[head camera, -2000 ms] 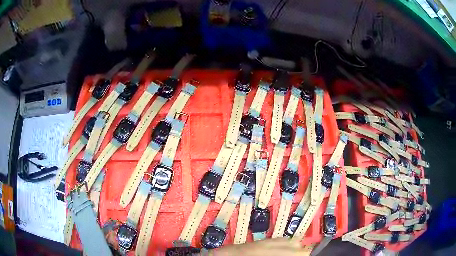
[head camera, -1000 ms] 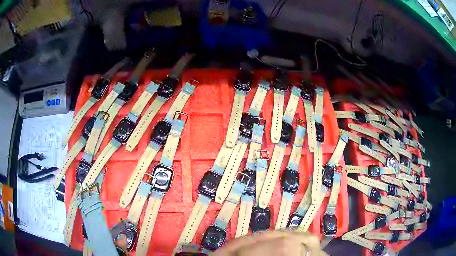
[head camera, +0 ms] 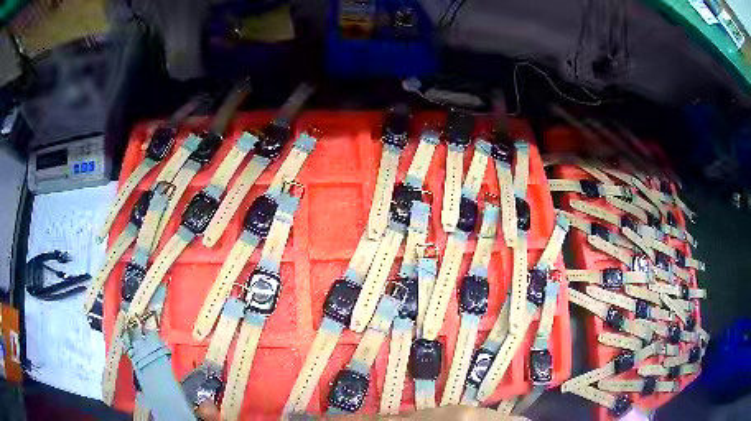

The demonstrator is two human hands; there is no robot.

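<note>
Smartwatches with cream and blue-grey straps lie in slanting rows on a red-orange compartment tray [head camera: 333, 284]. A blue-grey buckle-side strap [head camera: 158, 374] stands up close to the camera at the lower left. Beside its lower end is a watch case [head camera: 202, 385], with a small skin-coloured patch [head camera: 207, 409] that looks like a fingertip of my left hand. What that hand holds is hidden. A thin strip of my right hand [head camera: 453, 414] shows at the bottom edge; its fingers and anything in them are cut off.
A second red-orange tray [head camera: 591, 349] at the right is densely covered with crossing watches. At the left are a grey device with a lit blue display [head camera: 70, 163], a white paper sheet [head camera: 62, 337] and a black coiled strap or cable [head camera: 53, 275]. Blue bins [head camera: 380, 49] stand behind.
My right hand, larger in view a second ago, has dropped almost out of the bottom edge. The dark watch piece at the bottom centre is no longer clearly visible. The raised strap has shifted slightly.
</note>
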